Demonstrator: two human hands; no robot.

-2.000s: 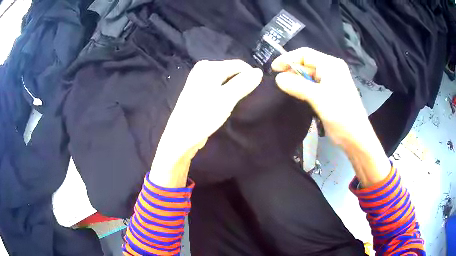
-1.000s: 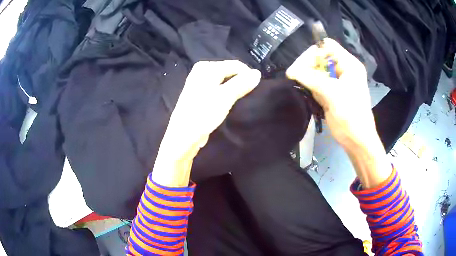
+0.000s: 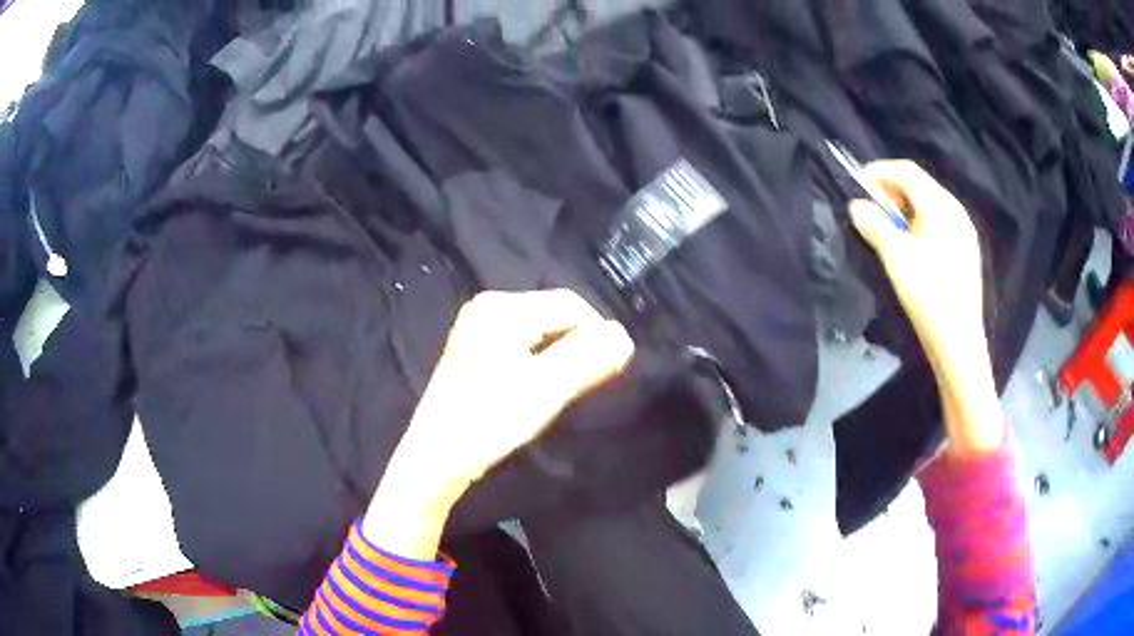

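Observation:
A black garment (image 3: 261, 410) lies spread in front of me. Its black care label with white print (image 3: 665, 221) lies face up above my left hand. My left hand (image 3: 516, 391) pinches the garment's cloth just below the label. My right hand (image 3: 926, 249) is raised to the right, off this garment, and holds thread snips (image 3: 867, 186) with the blades pointing up and left. Much of the snips' handle is hidden by the fingers.
Dark garments (image 3: 75, 249) are heaped at the left, with a thin white string (image 3: 45, 242) on them. More dark garments (image 3: 1020, 124) lie at the upper right, grey cloth (image 3: 292, 75) at the back. A red stool (image 3: 1107, 360) stands at the right on the scrap-littered floor (image 3: 796, 547).
My right hand has let go of the cloth and moved right with the snips. My left hand keeps its pinch. The view has shifted, and the label and left hand appear lower.

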